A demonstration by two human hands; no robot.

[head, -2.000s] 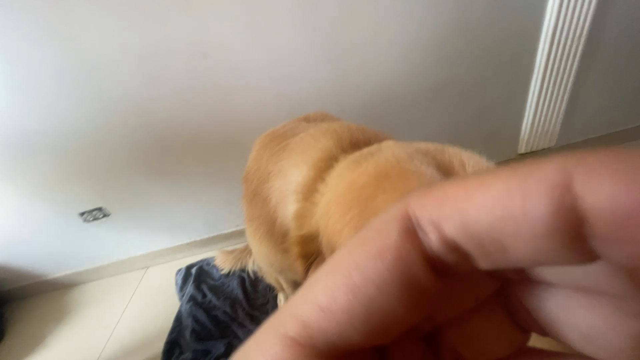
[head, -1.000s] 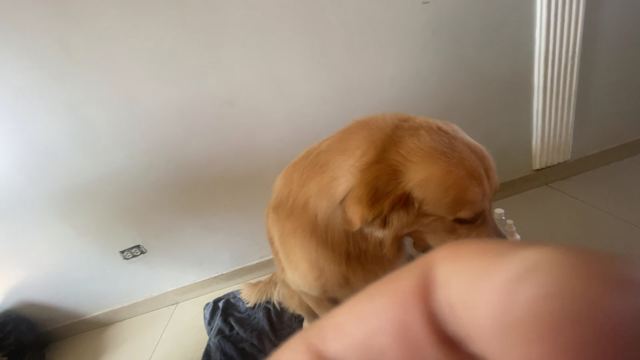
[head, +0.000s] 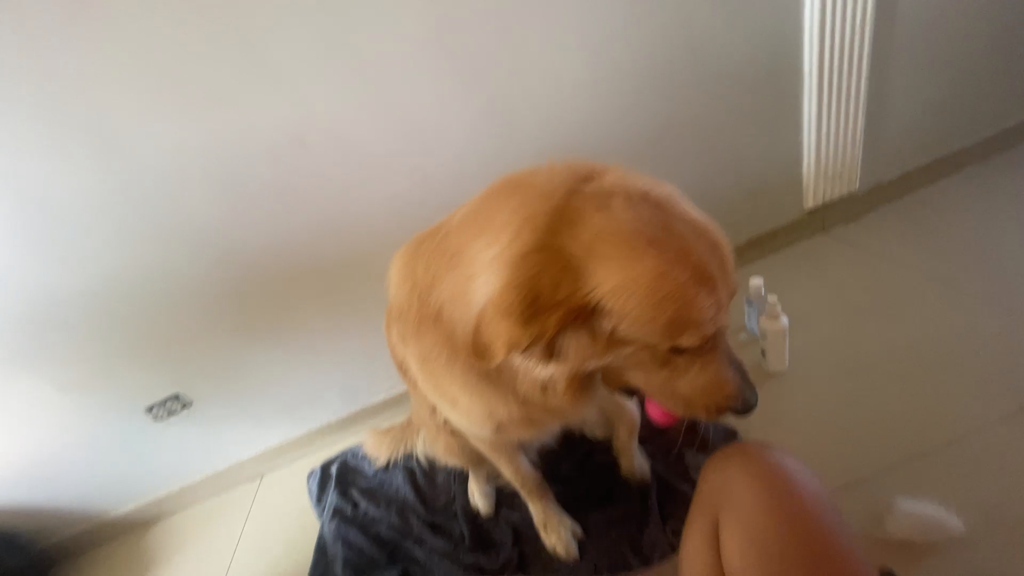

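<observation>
A golden-brown dog [head: 560, 304] sits on a rumpled dark cloth [head: 384, 512], its head turned down to the right. Something bright pink [head: 662, 414] shows at its mouth; whether it is the tongue or an object is unclear. At the bottom right, what looks like a bent bare knee [head: 768, 512] rises beside the cloth. Neither my left hand nor my right hand can be made out in the head view, so what they hold is hidden.
Two small bottles, one clear [head: 754, 308] and one white [head: 774, 340], stand on the tiled floor right of the dog. A blurred white item [head: 924, 520] lies at lower right. Behind runs a wall with an outlet [head: 169, 406] and a white fluted strip [head: 836, 104].
The hand close to the camera two seconds ago is out of view. The dog's head, hidden at first behind that hand, now shows in profile, and more of the cloth is visible.
</observation>
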